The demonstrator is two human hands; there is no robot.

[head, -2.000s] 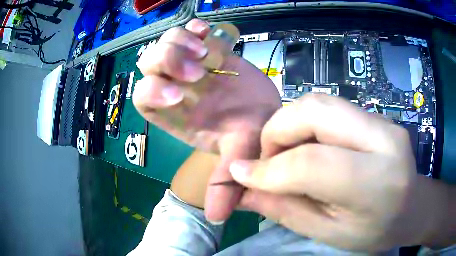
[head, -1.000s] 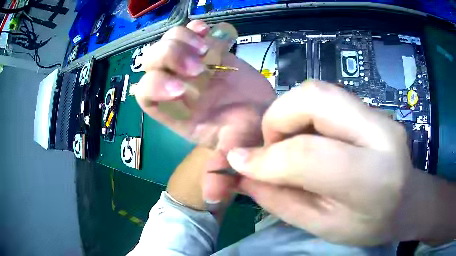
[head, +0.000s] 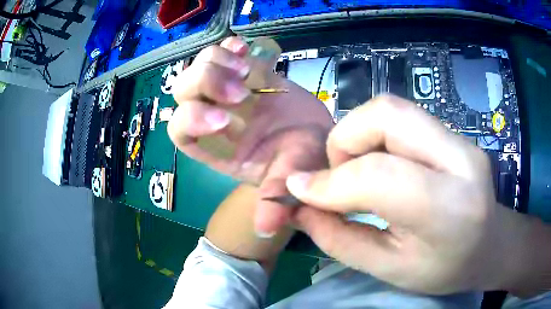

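Observation:
My left hand (head: 241, 121) is palm up in front of the opened laptop. Its curled fingers hold a translucent yellowish bottle (head: 263, 57) with a thin gold-yellow tip (head: 270, 90) pointing right. My right hand (head: 399, 193) pinches a tiny dark part (head: 284, 199) between thumb and finger, against my left thumb. The fingers hide most of this part. Behind my hands lies the laptop's motherboard (head: 447, 90), with a bare processor area. My right hand covers its lower middle.
Cooling fans (head: 161, 189) and a small board with a yellow-orange strip (head: 134, 139) lie on the green mat (head: 199, 193) at left. A grey vented unit (head: 60, 139) stands at the left edge. Blue trays (head: 386, 11) and a red tray (head: 181, 11) are behind.
The view has shifted slightly. Both hands stay joined at my left thumb, and my left hand still holds the bottle. The dark part shows at a slightly different angle.

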